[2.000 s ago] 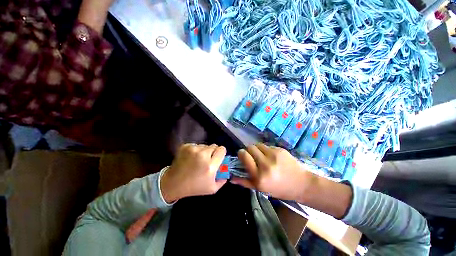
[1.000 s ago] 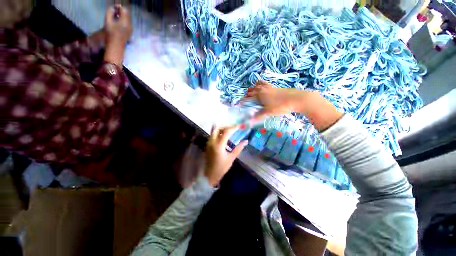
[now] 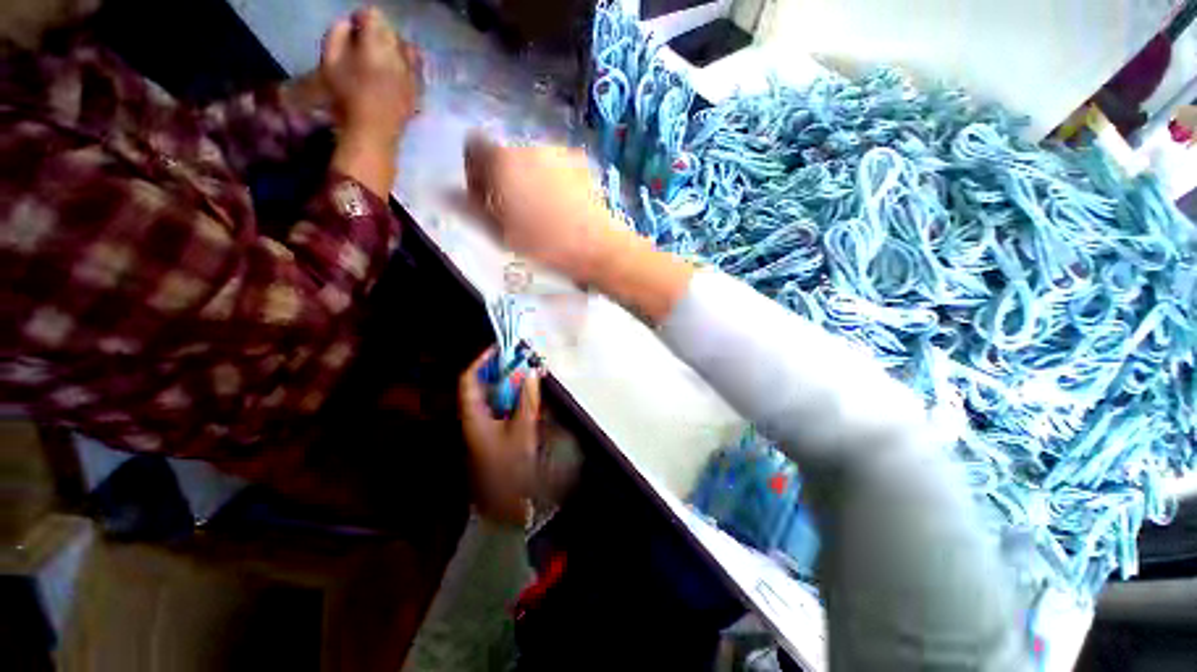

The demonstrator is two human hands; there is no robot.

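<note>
My left hand (image 3: pixel 499 446) is at the table's near edge, closed around one or more blue-carded cable packs (image 3: pixel 505 370), with pale cord loops sticking up. My right hand (image 3: pixel 538 204) is stretched over the white table, up and to the right of the left hand. It is blurred, and whether it holds anything cannot be told. Other carded packs (image 3: pixel 748 492) lie on the table near its edge, partly hidden by my right sleeve. A large heap of pale blue coiled cords (image 3: pixel 971 289) covers the table to the right.
A person in a red plaid shirt (image 3: pixel 171 276) stands at the left, their hands (image 3: pixel 374 79) over the far table edge. A bunch of carded cables (image 3: pixel 643 131) stands left of the heap. A small ring (image 3: pixel 517 277) lies on the white table (image 3: pixel 656 394). Brown cardboard (image 3: pixel 197 591) is below left.
The view has shifted left. My hands have left the row of packs; the left now holds blue-carded packing at the edge, and the right has reached out toward the far side.
</note>
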